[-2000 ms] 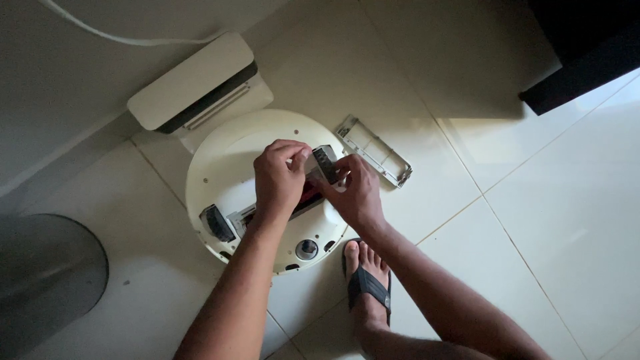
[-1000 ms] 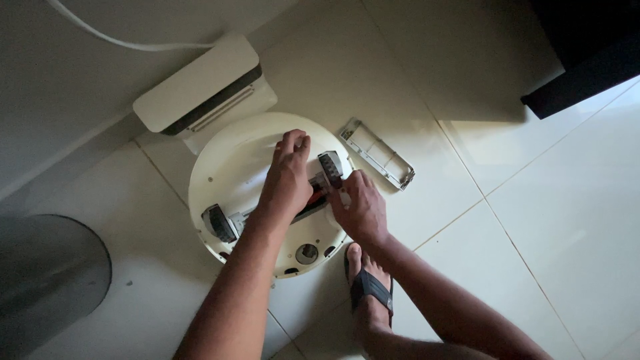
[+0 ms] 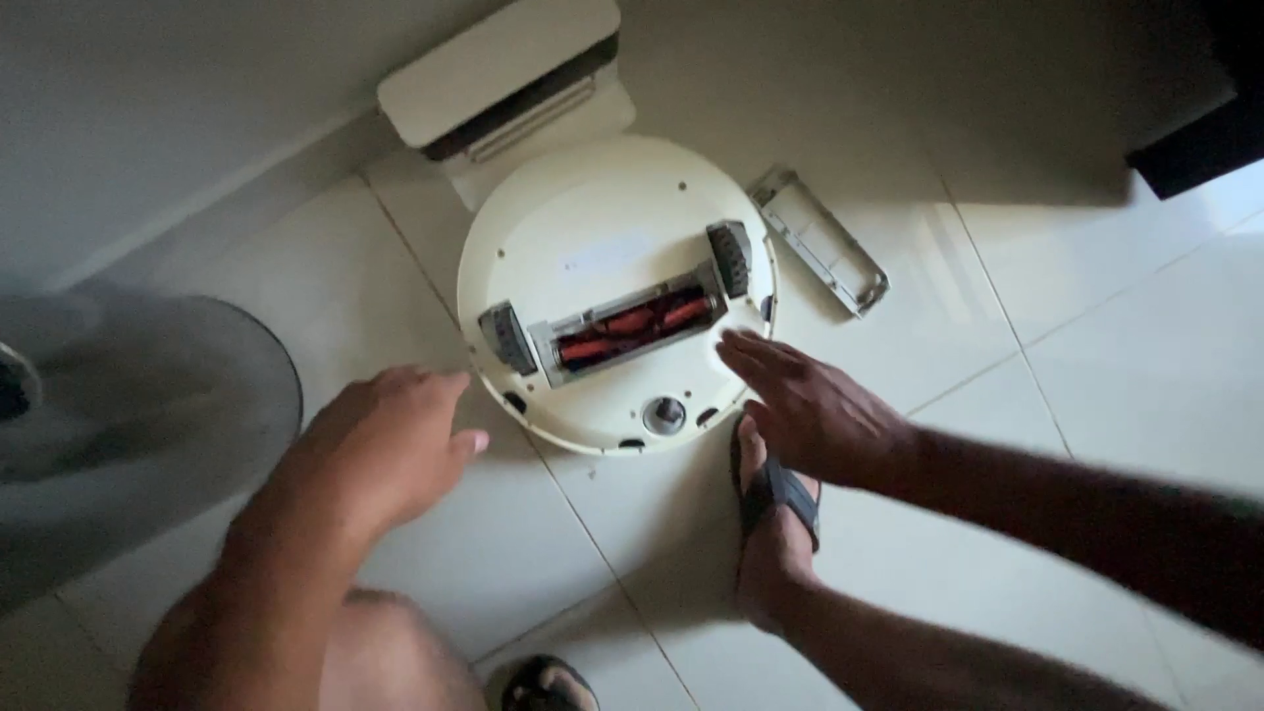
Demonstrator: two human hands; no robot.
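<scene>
An upturned white robot vacuum cleaner (image 3: 592, 217) lies on the tiled floor, its underside facing me. A red and dark roller brush (image 3: 640, 329) sits in the slot between its two wheels. My left hand (image 3: 400, 439) is off the vacuum's lower left edge, fingers apart and holding nothing. My right hand (image 3: 815, 400) hovers at or over the lower right edge with nothing in it; whether it touches the shell I cannot tell. A light rectangular brush cover frame (image 3: 822, 242) lies on the floor close to the vacuum's upper right side.
A white charging dock (image 3: 504, 74) stands by the wall, just above the vacuum. At the left is a round dark base (image 3: 227, 365). A black furniture part (image 3: 1200, 148) is at the upper right. My sandalled foot (image 3: 775, 504) is below the vacuum's lower right edge.
Both hands have come away from the brush slot, the left one toward the lower left, the right one lower. The roller brush they partly covered is now in plain sight.
</scene>
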